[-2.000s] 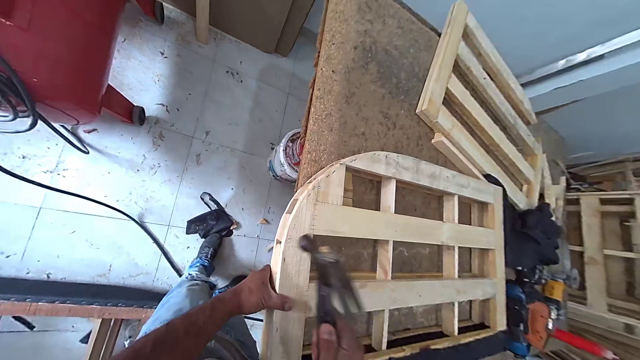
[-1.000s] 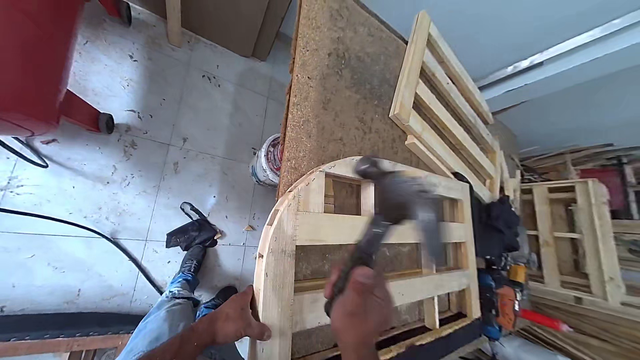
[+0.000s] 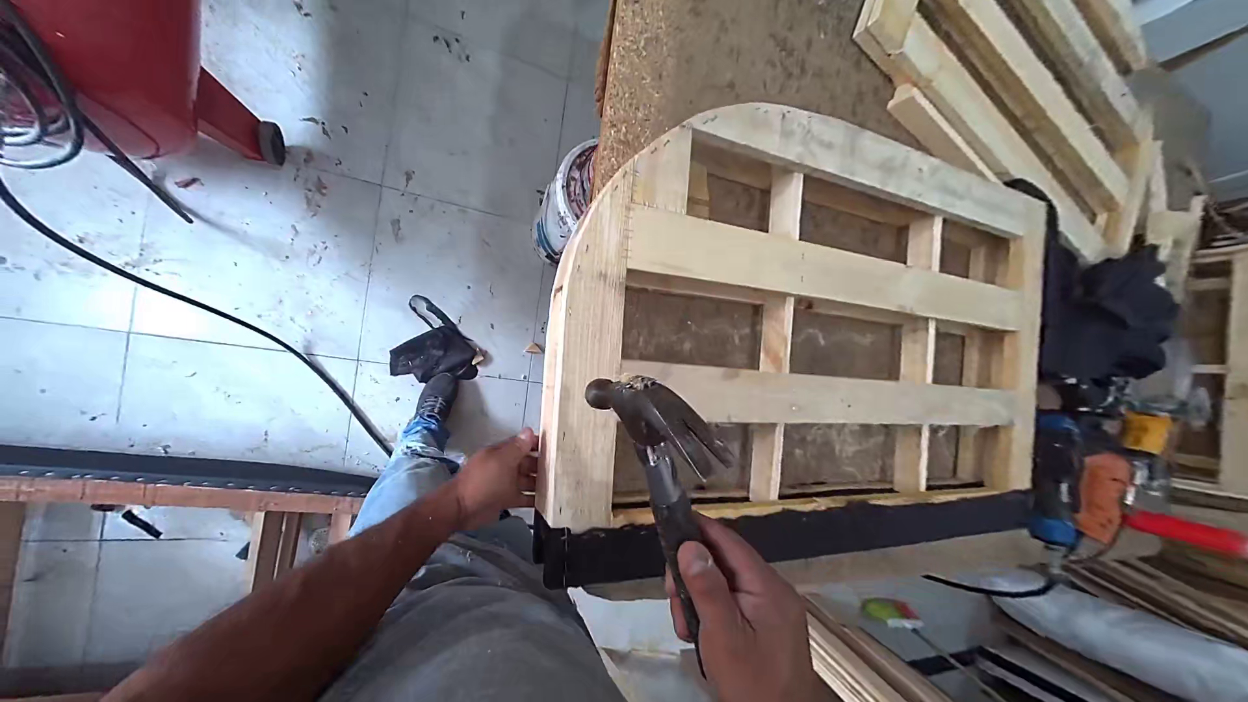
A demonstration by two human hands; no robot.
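A slatted wooden frame (image 3: 829, 258) with one rounded corner lies on a particleboard tabletop (image 3: 741, 58). Black material (image 3: 799, 536) runs along its near edge. My right hand (image 3: 736, 609) is closed around the handle of a claw hammer (image 3: 663, 419), whose head is over the frame's near left corner, claws pointing right. At the frame's left side, my left hand (image 3: 495, 478) touches the outer edge; its fingertips are partly hidden there, so its grip is unclear.
A second slatted frame (image 3: 1014, 117) lies at the back right. Power tools (image 3: 1082, 483) and dark cloth (image 3: 1121, 302) are right of the frame. On the left are a red wheeled tank (image 3: 117, 68), a black hose (image 3: 224, 314) and a bucket (image 3: 564, 210). A padded wooden piece (image 3: 175, 473) stands lower left.
The hammer, blurred in both earlier frames, now shows sharply over the near left corner. My left hand stays by the frame's left edge. The view has shifted closer to the frame.
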